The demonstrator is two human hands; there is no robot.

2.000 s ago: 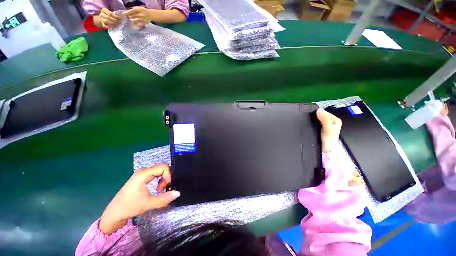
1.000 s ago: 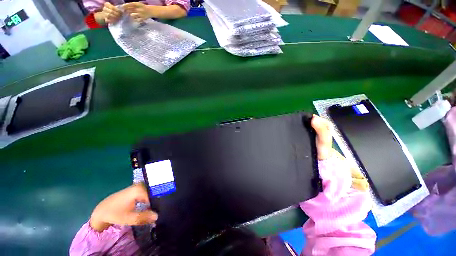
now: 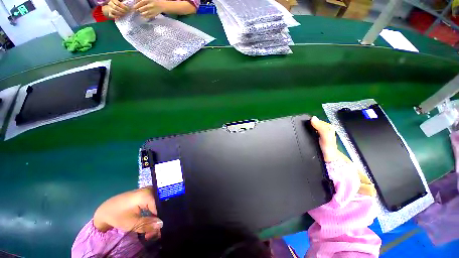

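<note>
A black flat panel unit is held up and tilted in front of me, with a slot-like handle on its far long edge. A white and blue product label is near its left end. My left hand grips the panel's left end near the lower corner. My right hand grips its right end, with the thumb at the upper right corner. A strip of bubble wrap shows behind the panel's left edge. My hair hides the panel's lower edge.
Black panels on bubble wrap lie at right and far left on the green bench. Across stand stacked bubble bags and a green cloth. Another person's hands hold a bubble bag. A grey post stands behind.
The held panel has dropped lower and tilted, its left end nearer me than two seconds ago. Its handle slot shows wider than one second ago. The panel at far left appears further right.
</note>
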